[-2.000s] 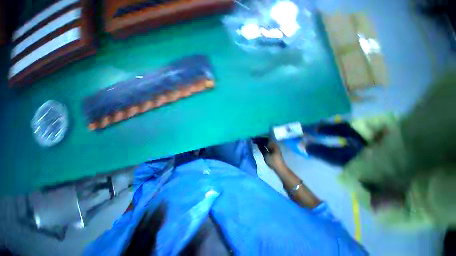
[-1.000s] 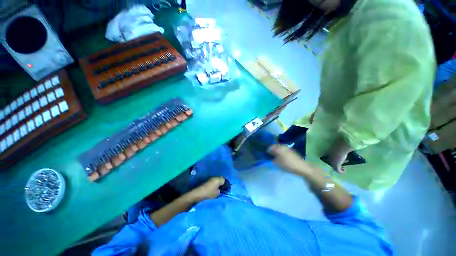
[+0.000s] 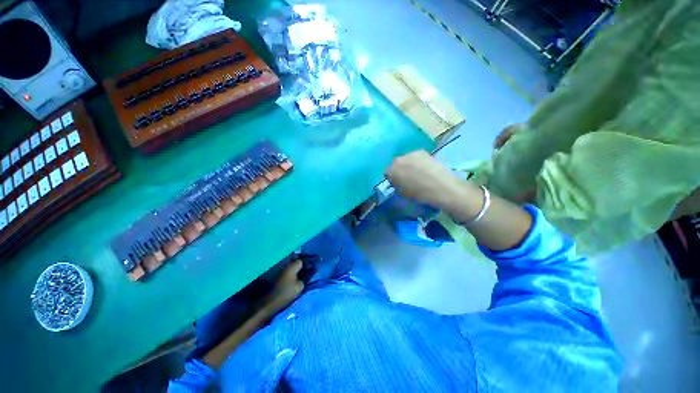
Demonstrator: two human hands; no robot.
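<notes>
The single-row loading jig (image 3: pixel 203 211) lies slantwise on the green bench top, with dark leaded parts along its orange-brown slotted edge. A round pale dish of screws (image 3: pixel 61 296) stands left of it. My right hand (image 3: pixel 420 178) is bent at the bench's right edge, right of the jig; its fingers are curled and I cannot tell if it holds anything. My left hand (image 3: pixel 289 280) is low at my lap below the bench edge, by something dark; its fingers are partly hidden.
Behind the jig are a three-row jig of black parts (image 3: pixel 196 90), a three-row jig of white pieces (image 3: pixel 46 173) and a clear bag of silver-white pieces (image 3: pixel 318 73). A white device (image 3: pixel 42 61) and white cloth (image 3: pixel 188 21) stand behind. A person in green (image 3: pixel 614 146) and a carton (image 3: pixel 418 104) are right.
My right hand has risen from beside the bench to its right edge. My left hand has shifted slightly left. The person in green has moved closer and leans at the right. The view has shifted slightly.
</notes>
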